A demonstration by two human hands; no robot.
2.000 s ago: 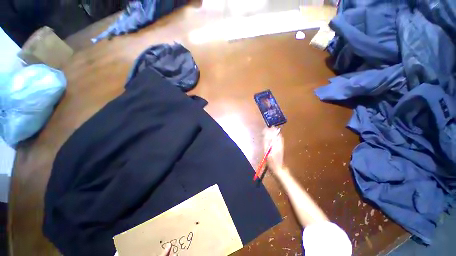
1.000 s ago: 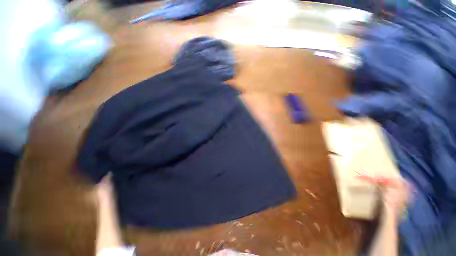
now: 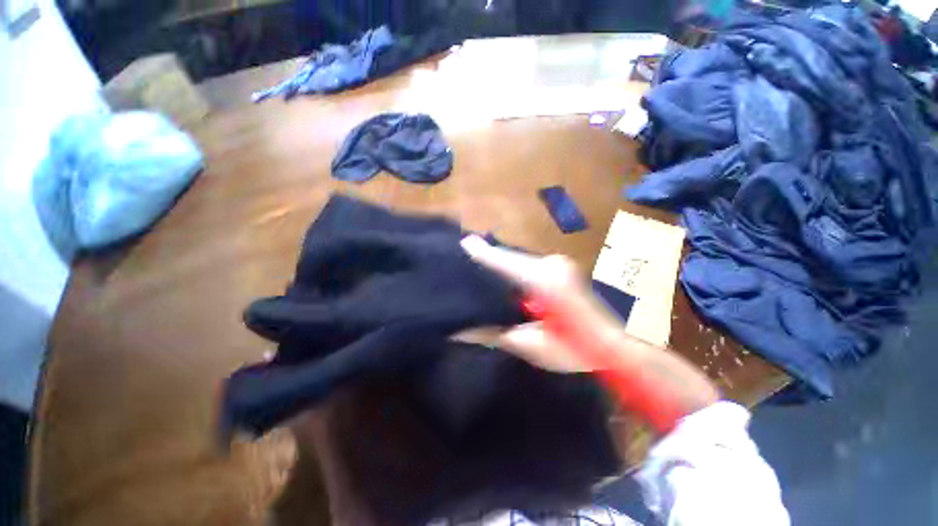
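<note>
The dark garment piece [image 3: 381,277] is bunched and partly lifted over the table's front part. My right hand [image 3: 540,298] grips its right side, thumb and fingers apart around the cloth, with the red pencil [image 3: 638,390] lying blurred along the hand and wrist. My left hand is hidden under the cloth at the left; only a blurred forearm shows below it. The tan pattern template [image 3: 643,272] lies on the table to the right of my right hand, its handwritten number showing, a corner of dark cloth over its left edge.
A dark phone [image 3: 563,209] lies beyond the cloth, and a small dark cloth bundle [image 3: 396,147] to its left. A big blue garment heap [image 3: 813,185] covers the table's right side. A light blue plastic bag [image 3: 118,180] is at the left, white sheets [image 3: 555,72] at the far side.
The template went from the dark cloth to the table at the right. The dark cloth, spread flat before, is now gathered up and lifted, apart from the small bundle. My right hand has moved onto it.
</note>
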